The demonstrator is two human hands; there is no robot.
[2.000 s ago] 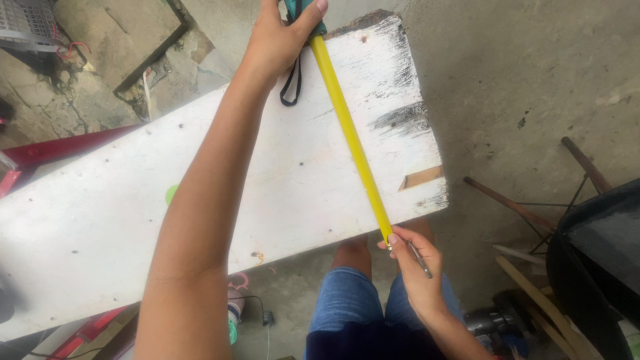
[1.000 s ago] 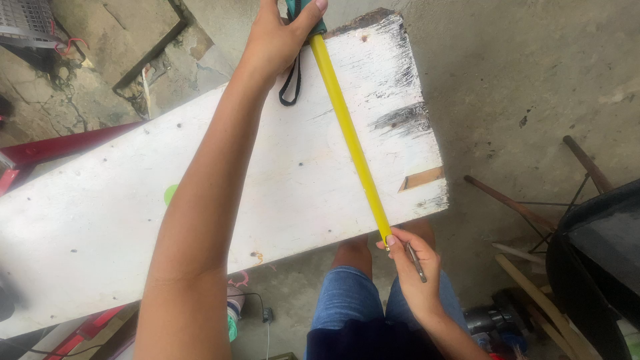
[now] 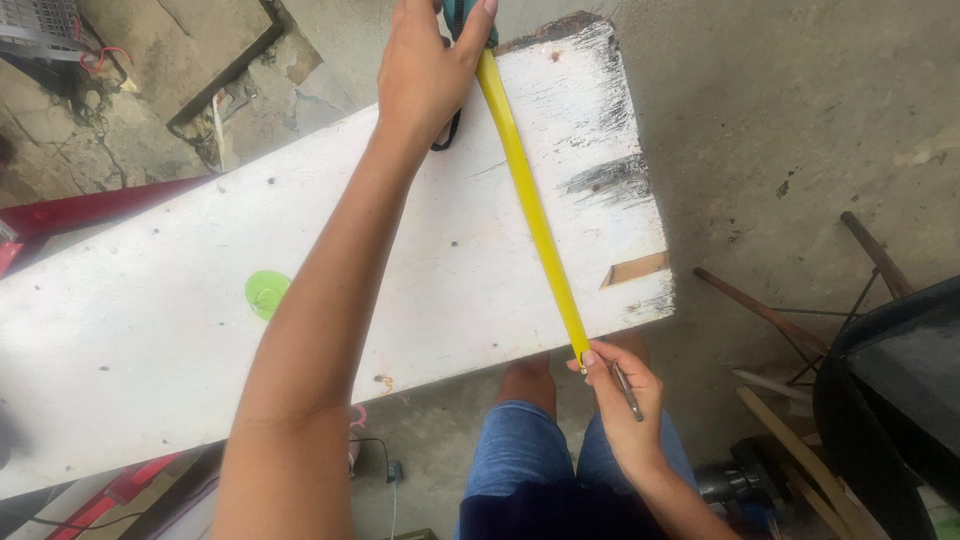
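A white-painted wooden board (image 3: 450, 247) lies across the view, its right end worn dark. At its far edge my left hand (image 3: 431, 71) grips the teal case of a tape measure (image 3: 459, 19), partly out of view, with a black wrist strap hanging beside it. The yellow tape blade (image 3: 536, 214) runs out across the board to the near edge. There my right hand (image 3: 622, 390) pinches the blade's hooked end between thumb and finger and also holds a thin pencil-like tool (image 3: 628, 391). A green round disc (image 3: 266, 294) lies on the board left of my forearm.
Red metal framework (image 3: 112, 206) shows under the board at the left. A black container (image 3: 892, 375) and rusty metal legs (image 3: 761, 307) stand at the right, near wooden strips (image 3: 806, 457). Broken concrete slabs (image 3: 180, 52) and a grey basket (image 3: 45, 30) are at the upper left.
The tape blade now bows slightly, where it ran straight before. Both hands keep nearly the same places.
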